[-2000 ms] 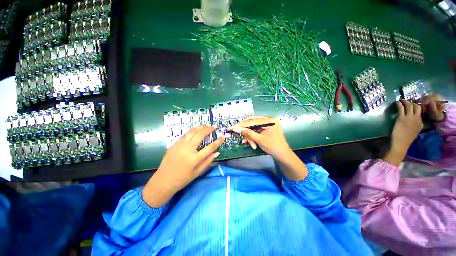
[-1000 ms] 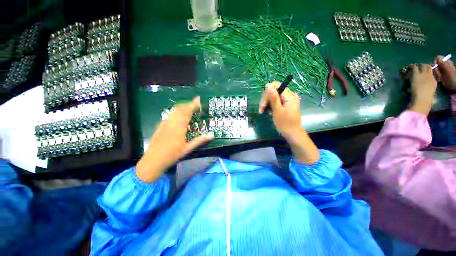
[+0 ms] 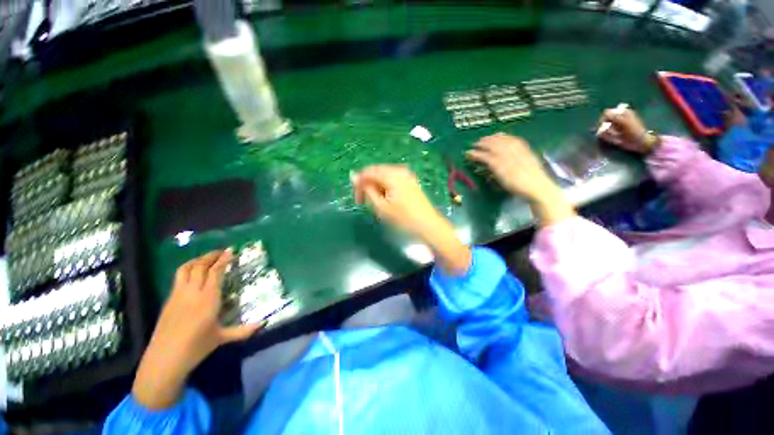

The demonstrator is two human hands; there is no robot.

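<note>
PCB panels (image 3: 259, 287) lie side by side on the green bench in front of me. My left hand (image 3: 193, 310) spans their left part, fingers at the top edge and thumb at the bottom edge, covering part of them. My right hand (image 3: 392, 200) is blurred above the bench at the front of the green wire heap (image 3: 339, 149), fingers curled. A tiny pale spot shows at its fingertips. The dark pen-like tool cannot be made out, and whether the hand holds it is hidden.
Black tray of panels (image 3: 127, 340) at left. Dark pad (image 3: 208, 206) above the panels. Wrapped post (image 3: 246, 81) behind. Red-handled pliers (image 3: 461, 181) right of the wires. White scrap (image 3: 421, 133). More panels (image 3: 488, 106) at the back. A coworker in pink (image 3: 628, 289) reaches in close at right.
The view has swung right. My right hand has moved away from the panels toward the wires. My left hand stays at the panels. The coworker's hand now reaches over near the pliers.
</note>
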